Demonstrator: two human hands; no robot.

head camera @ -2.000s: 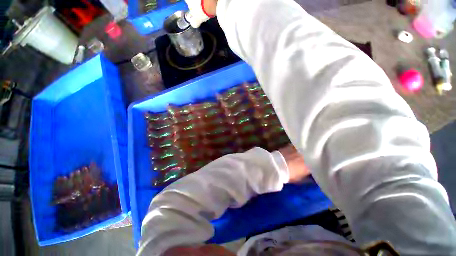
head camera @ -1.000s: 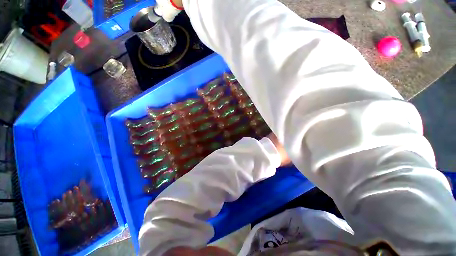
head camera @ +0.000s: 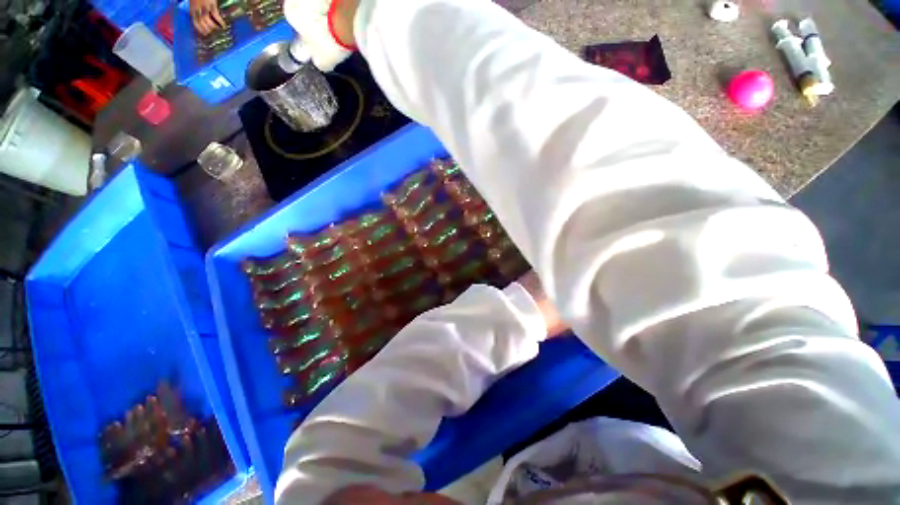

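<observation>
My right hand, in an off-white knitted glove with a red cuff, is at the mouth of the silver metal cup. It is closed around a syringe, of which only a pale end shows at the cup's rim. The cup stands on a black hot plate with a gold ring. My left hand is hidden behind my right sleeve; only its bare wrist shows, over the main blue tray. Rows of glossy amber-brown and green soft lures lie in that tray.
A second blue tray at left holds darker lures. Another person's hand is over a far blue crate. A pink ball, small syringes, a dark red packet and a white roll lie at right.
The view has shifted, moving the bench things leftward in the picture. Another person's hand has appeared over the far crate. My gloved hand stays at the cup; my left wrist stays over the main tray.
</observation>
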